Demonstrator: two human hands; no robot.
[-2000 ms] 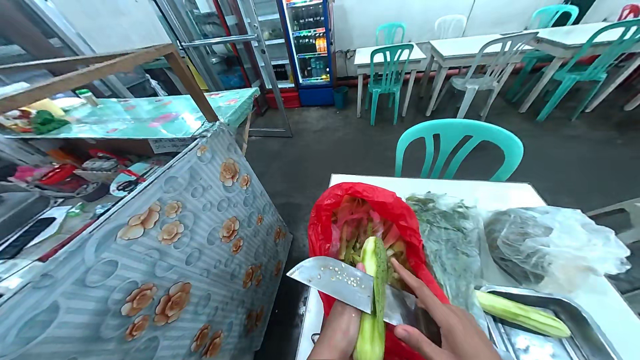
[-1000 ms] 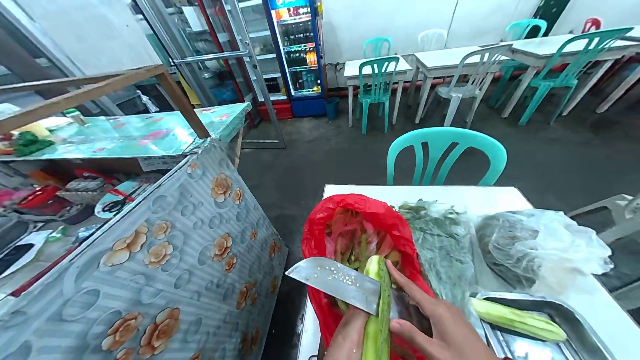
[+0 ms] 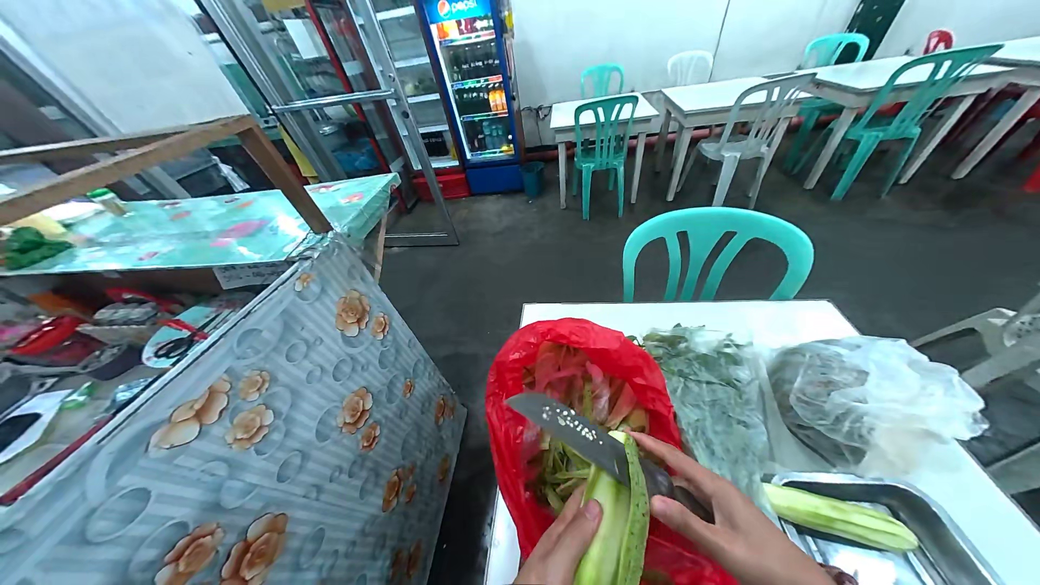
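Note:
My left hand [image 3: 561,540] is closed around a long pale green gourd-like vegetable [image 3: 603,520], held over a red plastic bag [image 3: 520,382]. My right hand [image 3: 715,512] holds a kitchen knife [image 3: 573,432] by its dark handle. Its blade, dotted with pale seeds or bits, lies across the vegetable near the upper end. A strip of darker green peel [image 3: 636,512] stands partly away along the right side. Green peelings [image 3: 561,475] lie inside the bag. A peeled vegetable [image 3: 841,517] rests in a metal tray [image 3: 946,520] at the right.
On the white table [image 3: 796,321] lie a clear bag of leafy greens [image 3: 715,390] and a whitish plastic bag [image 3: 869,398] with dark contents. A teal chair [image 3: 719,244] stands at the far edge. A patterned counter panel [image 3: 309,422] rises at the left.
The darker green strip now stands apart from the vegetable's side beside the blade, where one second ago it lay closer. Both hands still hold the vegetable and the knife over the red bag.

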